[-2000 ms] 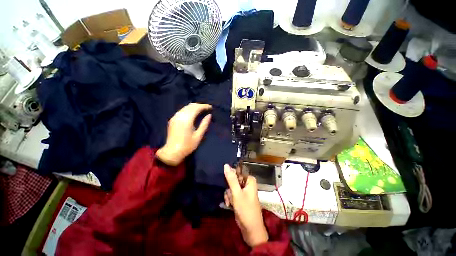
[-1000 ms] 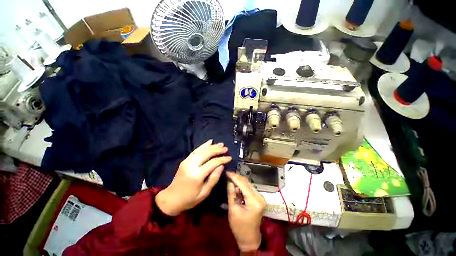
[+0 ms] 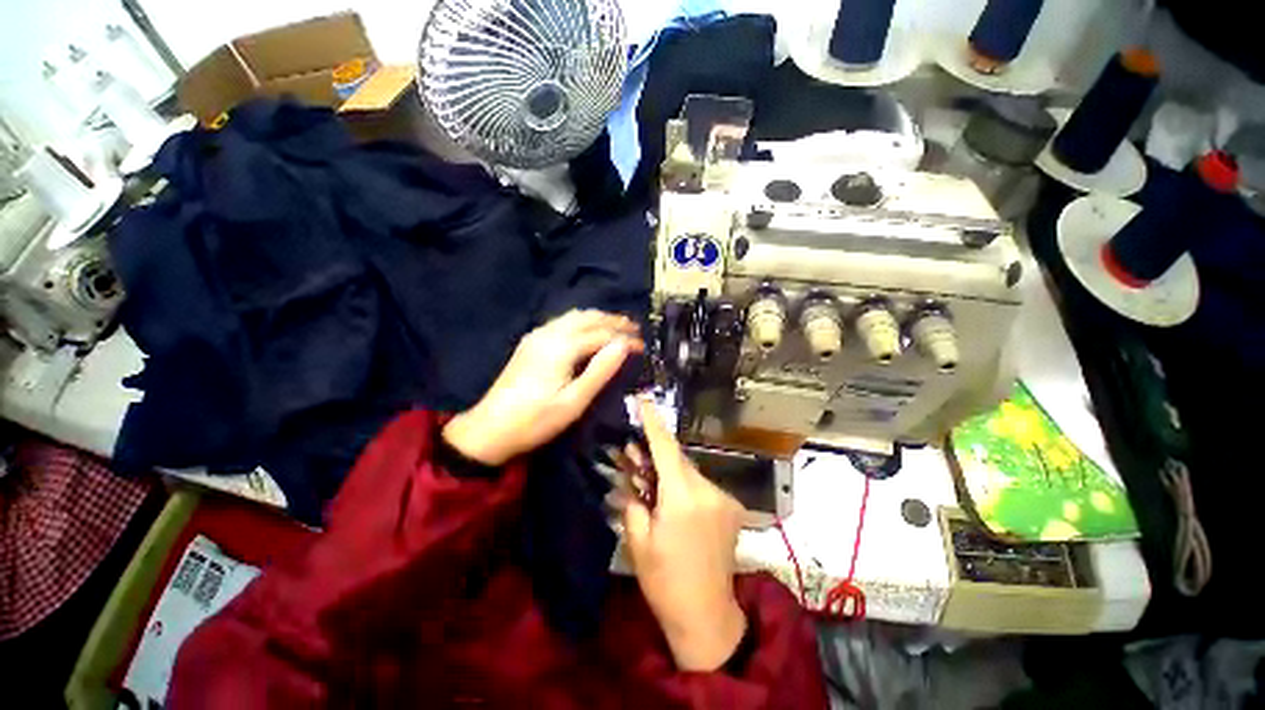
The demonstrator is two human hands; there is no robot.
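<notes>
The navy garment [image 3: 375,278] is heaped left of the cream overlock machine [image 3: 874,264], and its edge runs down beside the needle area. My left hand [image 3: 541,388] lies on the cloth, fingertips just left of the presser foot, not visibly gripping it. My right hand [image 3: 683,534] is in front of the machine, its index finger extended onto a small whitish piece [image 3: 653,407] at the cloth's edge. Its other fingers are curled round a small dark metal tool, apparently snips [image 3: 627,476]. The fingers hide part of the cloth edge.
A desk fan [image 3: 525,83] and a cardboard box [image 3: 298,63] stand behind the cloth. Navy thread cones [image 3: 1106,114] stand behind and right. A green-yellow packet [image 3: 1040,465], a parts tray [image 3: 1020,562] and red cord [image 3: 846,596] lie at the right. Red-checked cloth [image 3: 63,534] shows at the left.
My left hand has moved up towards the presser foot since one second ago. My right index finger now reaches further up, to the small whitish piece, and the metal tool shows more.
</notes>
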